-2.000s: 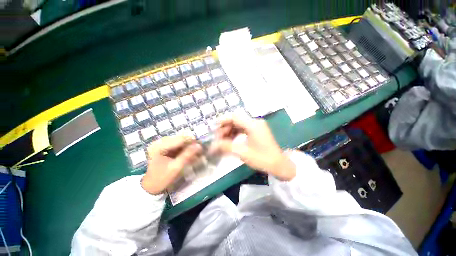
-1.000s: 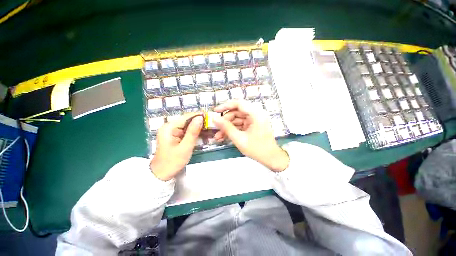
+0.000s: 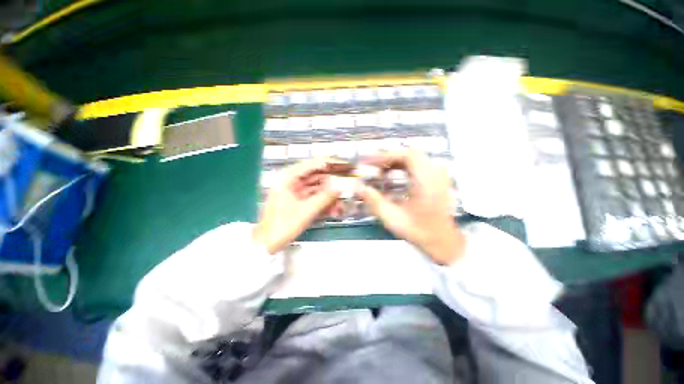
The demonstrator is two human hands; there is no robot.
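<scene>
My left hand (image 3: 298,201) and my right hand (image 3: 418,204) meet over the front rows of the clear blister tray (image 3: 352,120). Between their fingertips is a small pale part (image 3: 346,184), blurred, apparently held by both; its outline and edge cannot be made out. The tray holds rows of silver-white parts, and my hands hide some of its front rows. A white liner strip (image 3: 360,268) lies flat at the bench edge, below my hands and in front of me.
White papers (image 3: 491,150) lie right of the tray. A second filled blister tray (image 3: 630,169) stands further right. A grey sheet with pale edges (image 3: 199,136) lies at left. A blue box (image 3: 49,199) with white cable is far left. Yellow tape (image 3: 202,96) runs behind.
The view has turned, so the bench things sit further right in the picture. My hands stay together over the tray; the yellow edge seen between them one second ago no longer shows clearly.
</scene>
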